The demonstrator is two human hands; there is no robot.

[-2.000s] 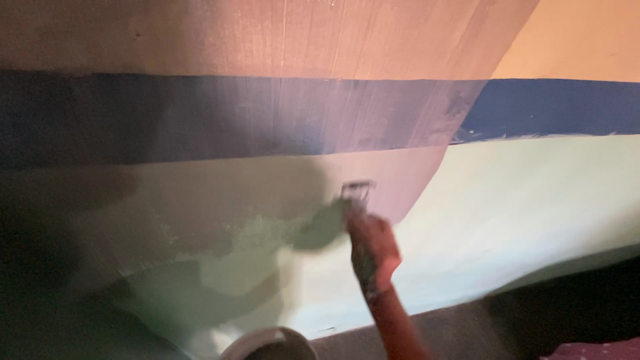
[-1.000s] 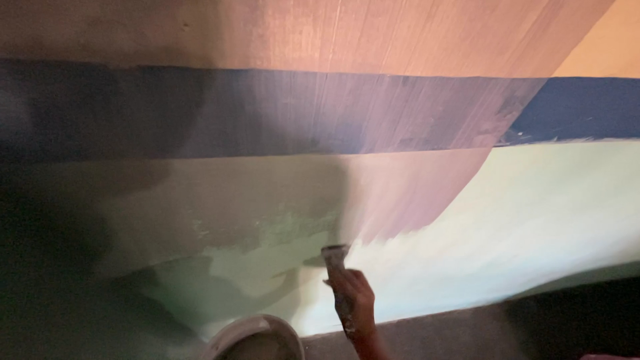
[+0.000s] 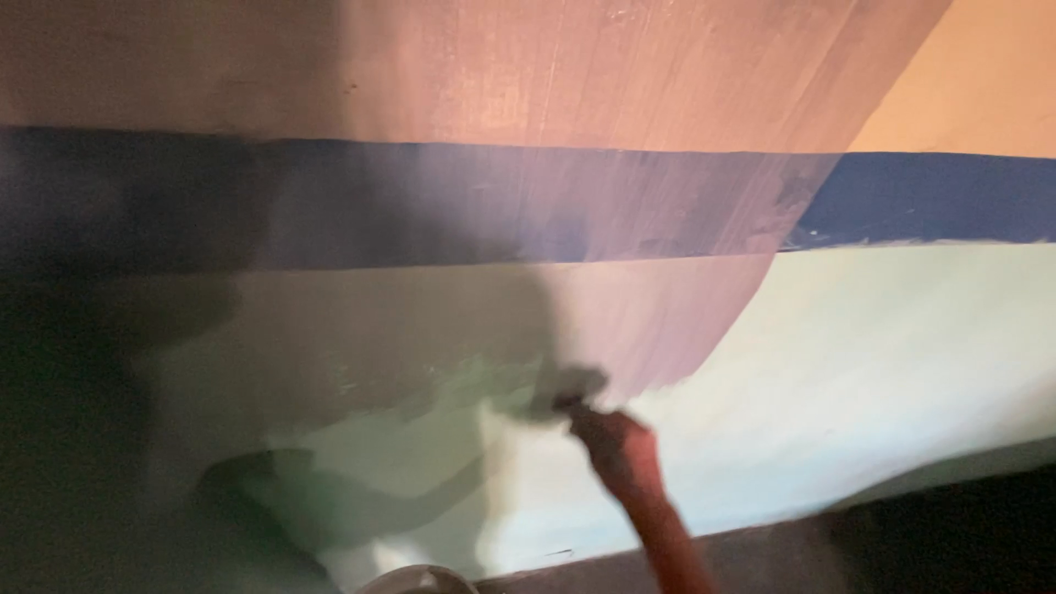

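My right hand (image 3: pixel 619 450), reaching up from the lower edge, is closed around a paintbrush (image 3: pixel 571 404). The brush is blurred, and its head is at the wall by the ragged lower edge of a thin pinkish paint coat (image 3: pixel 660 330). That coat lies over an orange upper part, a dark blue band (image 3: pixel 932 198) and the pale green lower part of the wall (image 3: pixel 891 355). My left hand is not in view. The rim of a round container (image 3: pixel 421 582) shows at the bottom edge; its contents cannot be made out.
Dark floor (image 3: pixel 767 553) runs along the foot of the wall at the lower right. Broad shadows, one shaped like an arm, cover the left part of the wall. A small dark mark lies on the wall near its bottom edge.
The brush was lower on the wall a second ago and is now higher, near the pinkish coat's edge. Less of the container shows at the bottom.
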